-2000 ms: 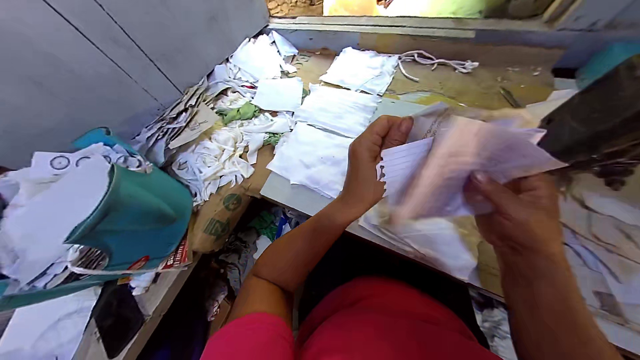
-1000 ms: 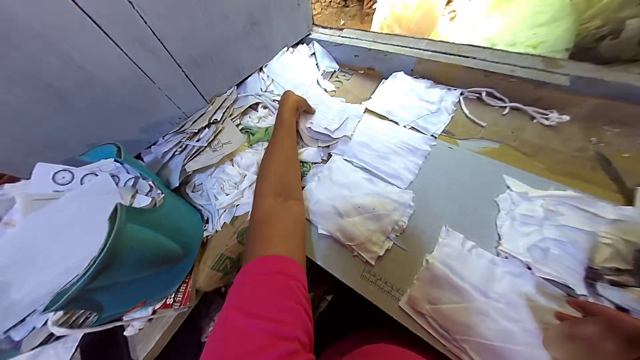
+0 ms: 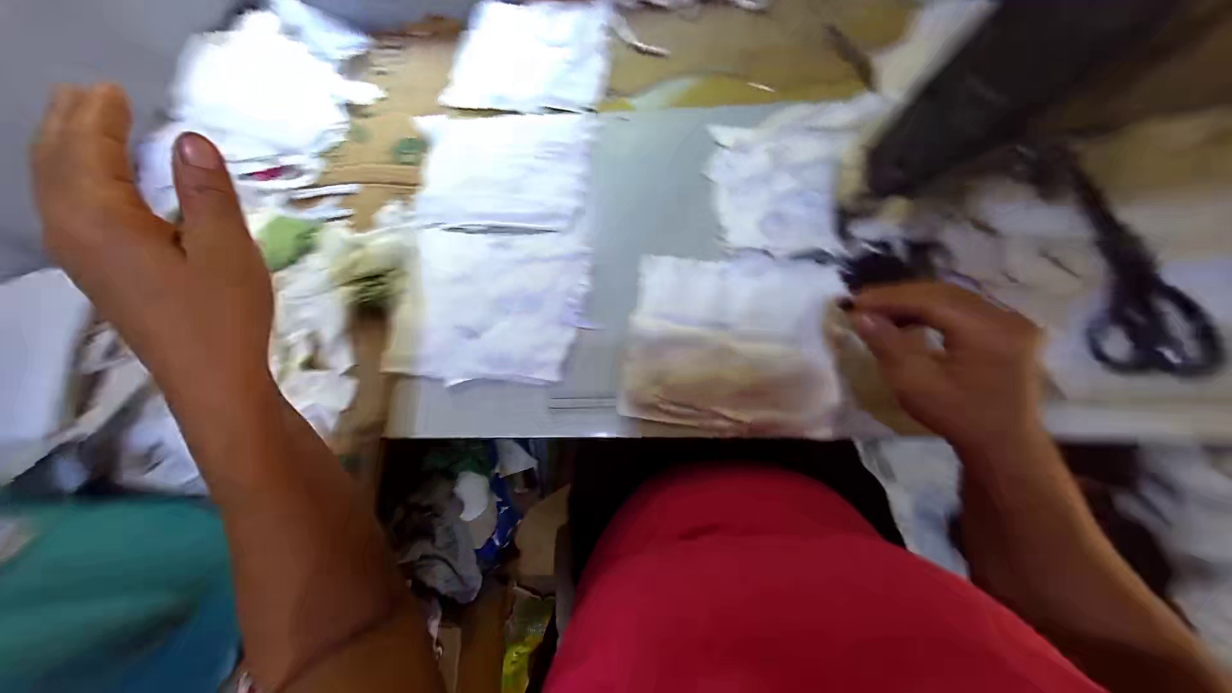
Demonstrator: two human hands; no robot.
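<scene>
My left hand (image 3: 154,221) is raised at the left with its fingers apart, holding nothing, over a heap of white scraps (image 3: 260,96). By the table's right part is my right hand (image 3: 943,356), thumb and forefinger together beside a sewing machine's dark head (image 3: 1001,87); whether a small thing is between the fingertips cannot be told. A white and brownish cloth stack (image 3: 731,346) lies just left of that hand, and another white cloth (image 3: 775,183) lies behind it. White cloth pieces (image 3: 500,308) form a column on the grey tabletop (image 3: 645,192).
Black-handled scissors (image 3: 1145,327) lie right of my right hand. A teal container (image 3: 115,577) stands at the lower left. Mixed scraps (image 3: 443,539) fill the space under the table edge. A white cord (image 3: 635,34) lies at the back.
My left hand has come up off the scrap heap, where it was reaching a second ago. My right hand is now beside the machine. The view has swung noticeably.
</scene>
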